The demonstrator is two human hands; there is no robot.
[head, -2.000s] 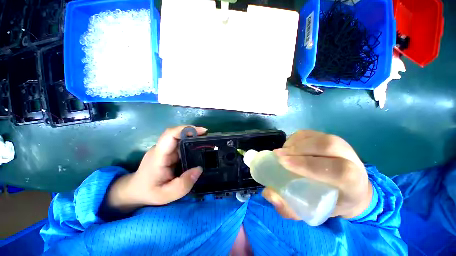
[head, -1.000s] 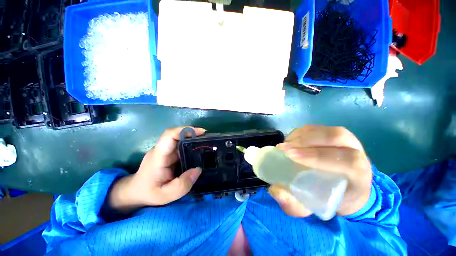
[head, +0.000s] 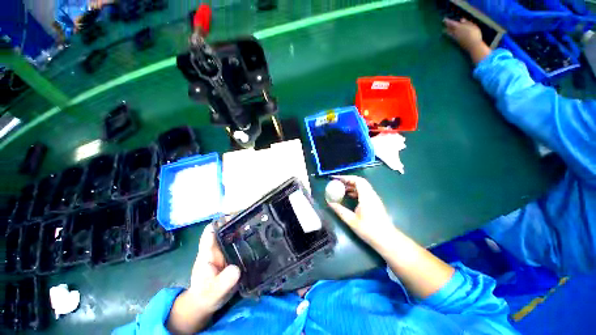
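My left hand (head: 212,275) holds the black housing (head: 271,239) by its left edge, tilted, with its open inside facing me. A pale rectangle shows in its right part; I cannot tell whether it is a part or glare. My right hand (head: 367,211) has thumb and fingers around the whitish glue bottle (head: 335,190), which shows as a pale round disc, below the right blue bin. Its needle tip cannot be made out. The housing partly overlaps the white nest block (head: 261,171).
The toggle press (head: 229,82) stands behind the block. The left blue bin (head: 191,190), right blue bin (head: 340,141) and red bin (head: 387,103) flank it. A tissue (head: 390,150) lies beside the red bin. Waiting housings (head: 91,229) fill the left. Another person's arm (head: 523,98) reaches in at right.
The view has lifted and widened. My right hand and the bottle have moved away from the housing to the bench at its upper right. The housing is now tilted.
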